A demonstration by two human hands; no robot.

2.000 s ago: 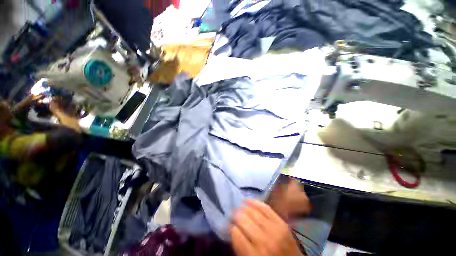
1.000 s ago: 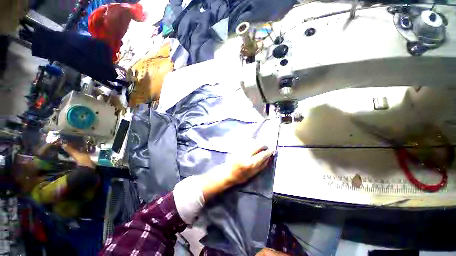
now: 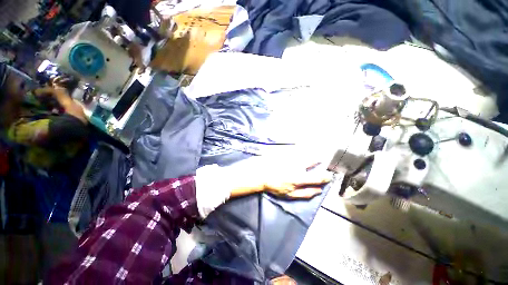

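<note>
The blue-grey garment (image 3: 172, 131) lies across the table and hangs toward my lap, with gathers in its middle. Its far part is washed out white by the lamp. My left hand (image 3: 295, 189) lies flat on the garment with fingers stretched toward the needle area, and no grip shows. The sewing machine head (image 3: 373, 172), with a white rounded guard, stands just beyond the fingertips; glare hides the needle and presser foot. My right hand (image 3: 284, 280) is a small part at the bottom edge, at the garment's lower end; its fingers are cut off.
Dark blue-grey cloth (image 3: 345, 25) is heaped at the far side. Red scissor handles (image 3: 440, 274) lie blurred at lower right, near the ruler marks (image 3: 359, 268). A brown board (image 3: 198, 36) is at upper left. Another person's arm (image 3: 69, 103) is at a machine with a teal wheel (image 3: 86, 59).
The view has turned and shifted, so the machine head appears lower and farther right. My left hand stays on the garment, its fingers now straighter near the needle area. The right hand remains at the bottom edge.
</note>
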